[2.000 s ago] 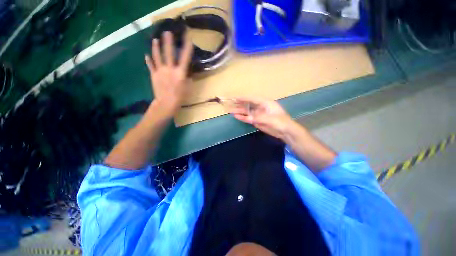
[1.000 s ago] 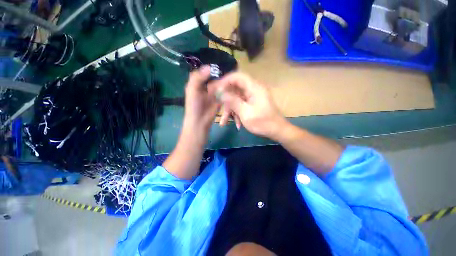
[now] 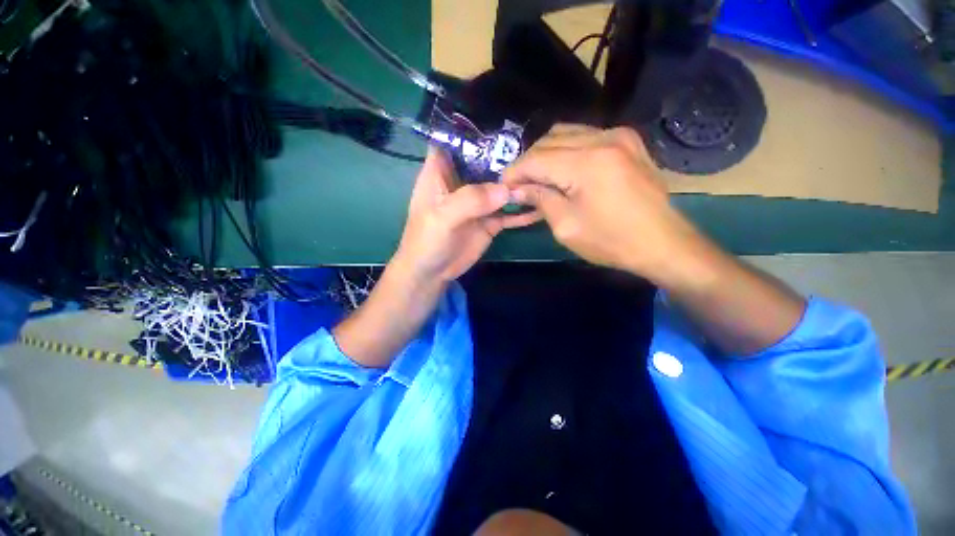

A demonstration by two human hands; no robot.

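A black headset lies upside down across the tan board. Its open ear cup point(image 3: 476, 134), with shiny inner parts and thin wires, is under my fingers; its other round cup point(image 3: 704, 110) lies to the right, past my right hand. Two silver hoops point(image 3: 351, 89) run from the open cup to the upper left. My left hand point(image 3: 452, 222) holds the near edge of the open cup. My right hand point(image 3: 592, 194) has its thumb and fingers pinched together at the same edge; what they pinch is too small to tell.
A tangle of black cables point(image 3: 136, 136) lies on the green bench point(image 3: 346, 199) at left. Below the bench edge is a blue bin point(image 3: 296, 314) heaped with white strands point(image 3: 204, 327). A tan board point(image 3: 838, 157) is under the headset, with a blue tray point(image 3: 838, 63) at upper right.
The headset has turned and come nearer, with its open cup now at my fingers. Both hands have come together at that cup; earlier they were apart. The view has shifted and moved closer.
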